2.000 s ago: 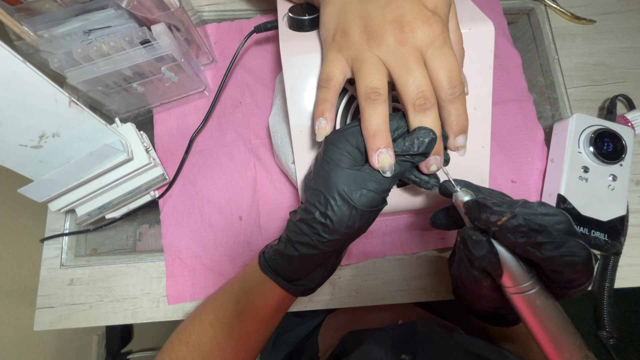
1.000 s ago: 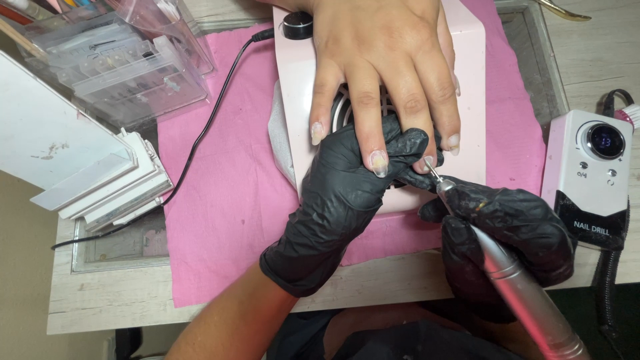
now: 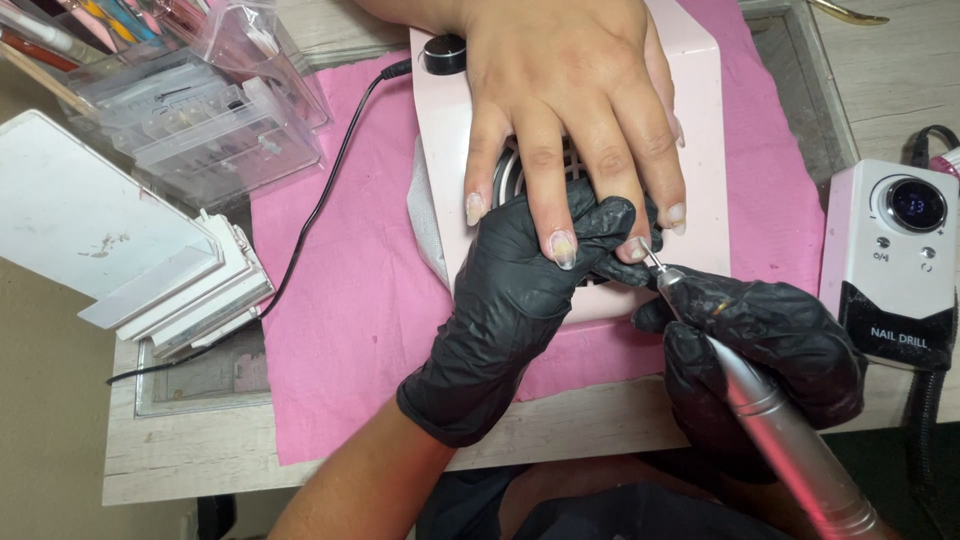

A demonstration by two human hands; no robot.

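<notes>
My left hand (image 3: 525, 262), in a black glove, grips a fingertip of another person's hand (image 3: 570, 82). That hand lies palm down over a pale pink nail dust collector (image 3: 690, 150), whose fan grille shows between the fingers. My right hand (image 3: 757, 337), also gloved in black, holds a silver nail drill handpiece (image 3: 780, 427) like a pen. The thin metal bit (image 3: 651, 253) meets the nail of the gripped finger, close to its edge. The other nails in view look rough and whitish.
A nail drill control unit (image 3: 892, 255) with a lit display stands at the right. Pink cloth (image 3: 337, 337) lies under the dust collector. Clear plastic organizers (image 3: 225, 142) with tools and a white hinged case or stand (image 3: 97, 210) stand at the left. A black cable (image 3: 311, 217) crosses the cloth.
The drill handpiece and my right hand have shifted slightly left relative to the held finger since two seconds ago. My left hand keeps its hold on that finger.
</notes>
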